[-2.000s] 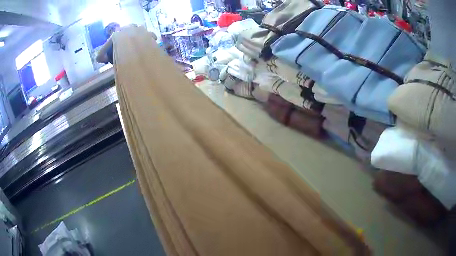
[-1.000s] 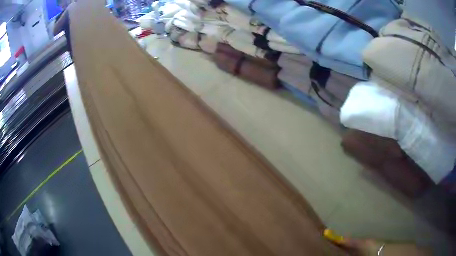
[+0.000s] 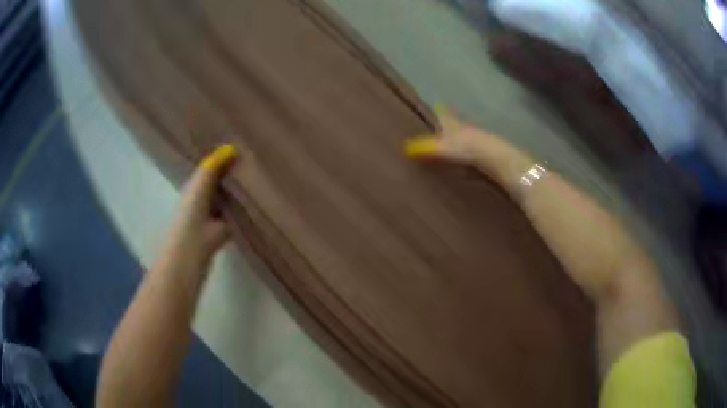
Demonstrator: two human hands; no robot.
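A long brown curtain panel (image 3: 343, 183) lies folded lengthwise along the pale table, with layered edges on its left side. My left hand (image 3: 206, 199) grips its left edge, thumb with a yellow finger cot on top and the fingers at the side and partly hidden. My right hand (image 3: 450, 142) is at its right edge, with yellow cots on the thumb and a finger; the thumb lies on the cloth and the other fingers are at the edge. The picture is blurred by motion.
The pale table's edge (image 3: 104, 179) runs down the left, with dark floor (image 3: 88, 279) beyond it. Whitish crumpled plastic (image 3: 28, 370) lies at the lower left. A white wrapped bundle (image 3: 558, 20) and dark brown bundles (image 3: 550, 76) lie along the right side.
The view has tilted down and closer to the near part of the panel. My left hand has come into view on the left edge, and my right hand shows more fully at the right edge.
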